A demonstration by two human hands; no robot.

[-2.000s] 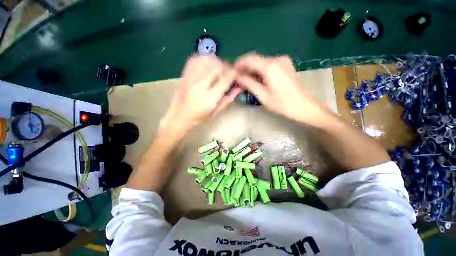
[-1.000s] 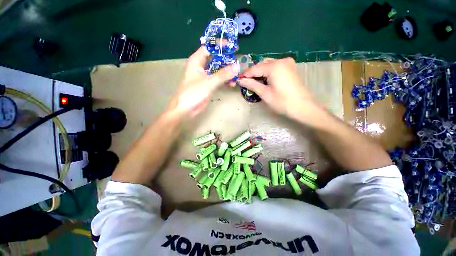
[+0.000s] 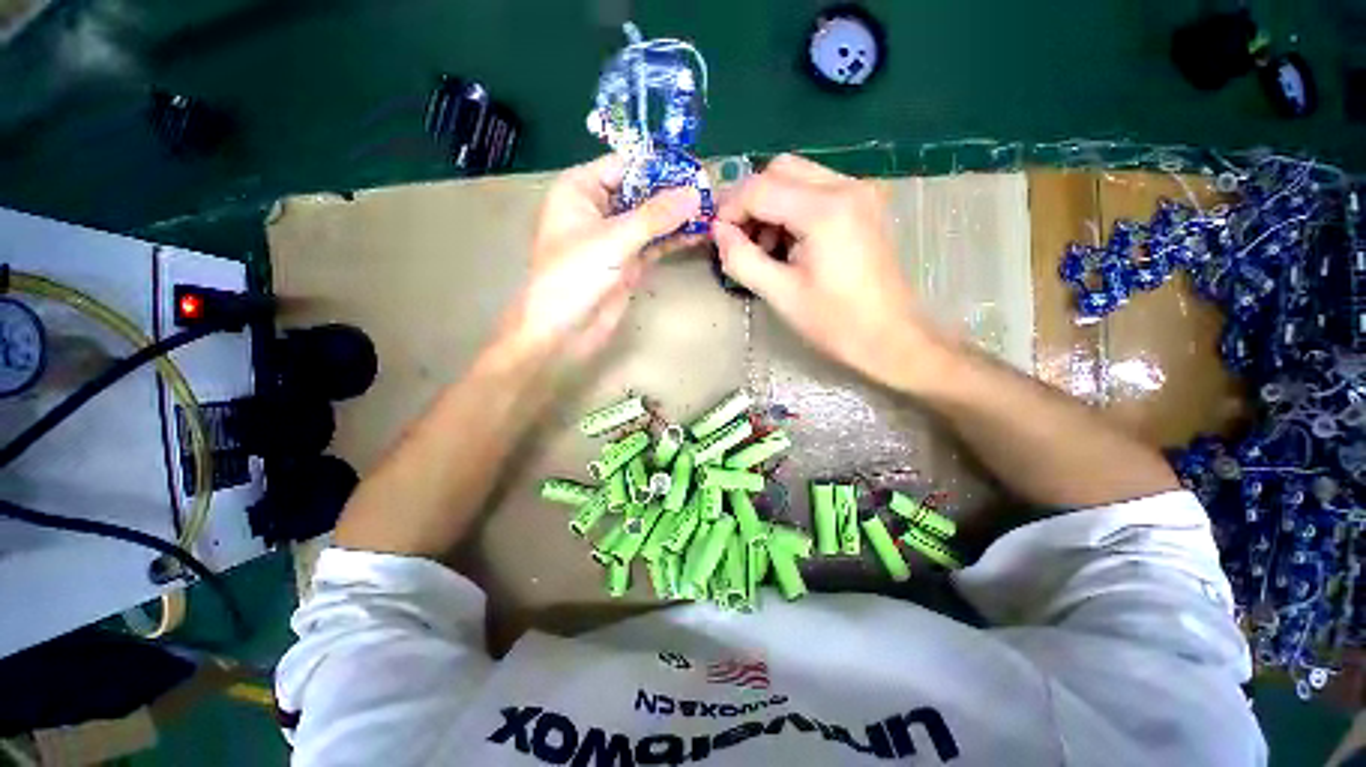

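Note:
My left hand (image 3: 592, 247) holds a short cluster of blue-and-white circuit boards (image 3: 653, 113) between thumb and fingers, over the far edge of the cardboard. My right hand (image 3: 802, 240) is beside it, its fingertips pinched together at the cluster's near right side. What the right fingertips hold is too small to tell. A black round housing (image 3: 734, 267) lies under the right fingers, mostly hidden. A loose pile of bright green battery cells (image 3: 697, 517) with thin red and dark wires lies nearer my body.
Green belt (image 3: 315, 90) behind carries a housing with a white face (image 3: 844, 50) and other black housings (image 3: 475, 125). A tangled heap of wired boards (image 3: 1303, 405) is at right. At left are a white box (image 3: 113, 360) and stacked black round parts (image 3: 318, 427).
The housings on the belt have shifted right. Against the earliest frame, the board cluster now shows raised in my left hand. Since the middle frame, both hands have barely moved.

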